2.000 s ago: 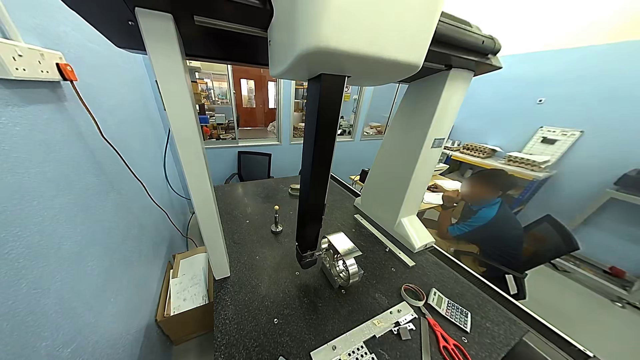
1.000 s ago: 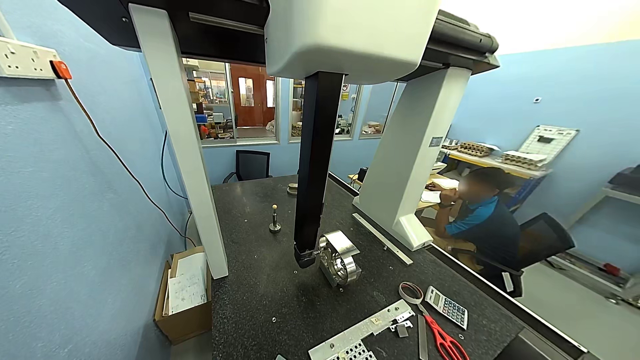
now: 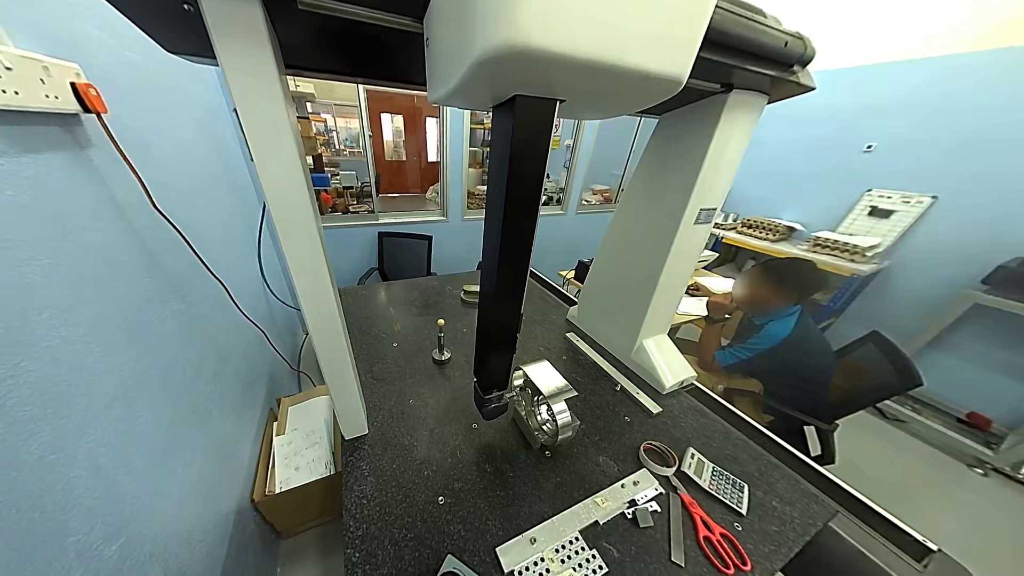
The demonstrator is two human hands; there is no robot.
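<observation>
Neither of my hands shows in the head view. The black vertical arm point(image 3: 512, 256) of a coordinate measuring machine hangs over a dark granite table point(image 3: 400, 480). Its probe head point(image 3: 490, 400) is beside a shiny round metal part point(image 3: 546, 404), which stands on edge; whether the probe touches it cannot be told. Behind and to the left, a reference sphere on a stand point(image 3: 441, 344) rises from the granite. Near the front lie a perforated metal plate point(image 3: 580, 516), red-handled scissors point(image 3: 712, 536), a steel strip point(image 3: 676, 530), a tape roll point(image 3: 658, 458) and a calculator point(image 3: 716, 480).
The machine's light columns stand at left point(image 3: 280, 208) and right point(image 3: 672, 232). A flat bar point(image 3: 614, 374) lies by the right column. Beyond the table's right edge a person point(image 3: 768, 344) sits at a desk. A cardboard box point(image 3: 304, 500) with papers is at lower left.
</observation>
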